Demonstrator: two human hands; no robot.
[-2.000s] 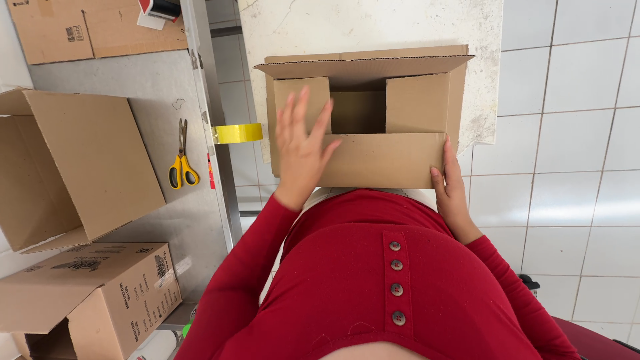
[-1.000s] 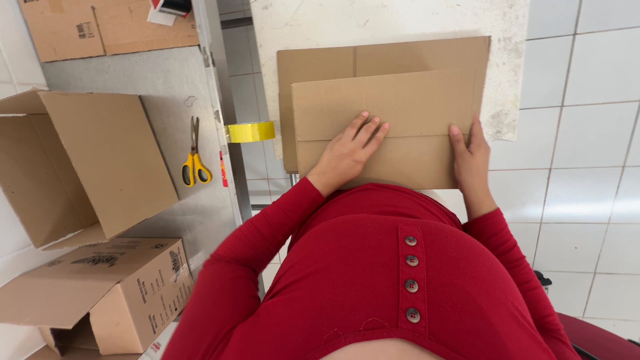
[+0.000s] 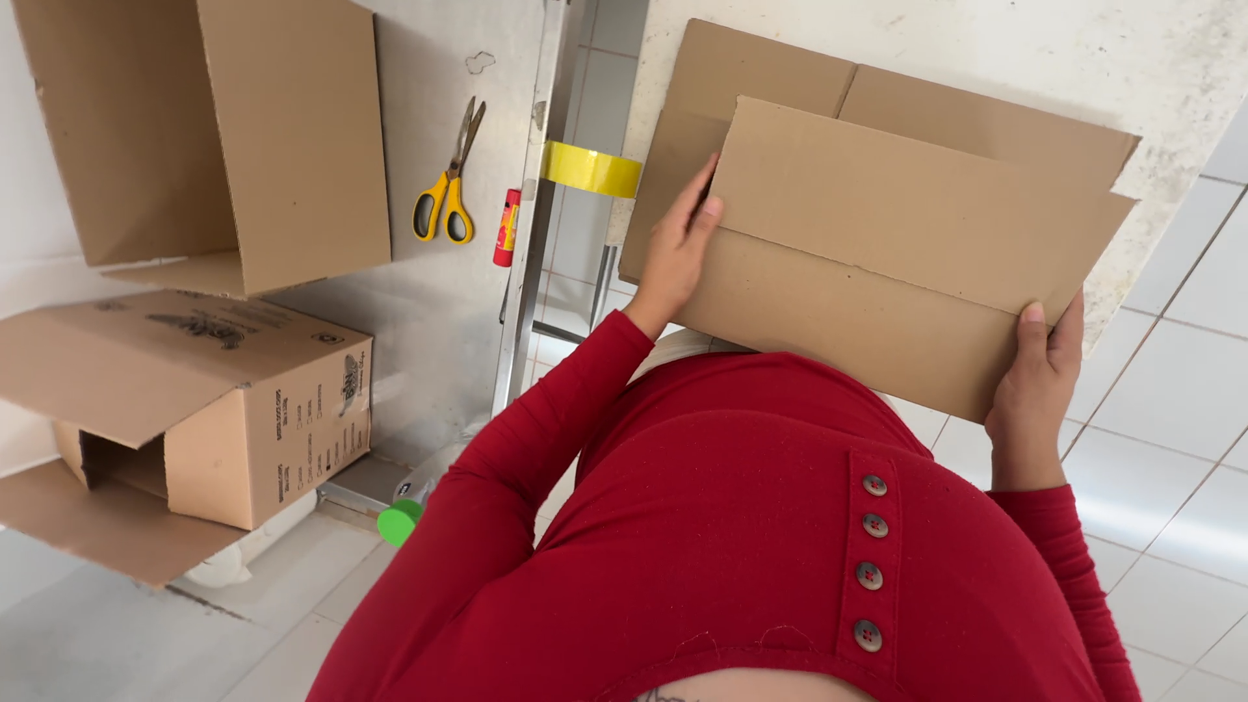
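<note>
A brown cardboard box (image 3: 868,263) lies tilted on the white tabletop, its near side at my waist. One long flap is folded down over its front part; another flap spreads flat beyond it. My left hand (image 3: 682,234) grips the box's left edge, the thumb on top by the flap's corner and the fingers partly hidden beneath. With the thumb on top and the fingers around the edge, my right hand (image 3: 1038,380) holds the near right corner. The inside of the box is hidden.
On the metal table at left are scissors (image 3: 451,180) with yellow handles, a red glue stick (image 3: 507,228) and an open cardboard box (image 3: 302,146). Below it is a printed cardboard box (image 3: 302,429). A yellow tape roll (image 3: 592,170) juts from the table's edge, beside a gap.
The box's opening, visible two seconds ago, is now covered by its folded flap. The box has turned clockwise, and my left hand has gone from atop the flap to the left edge.
</note>
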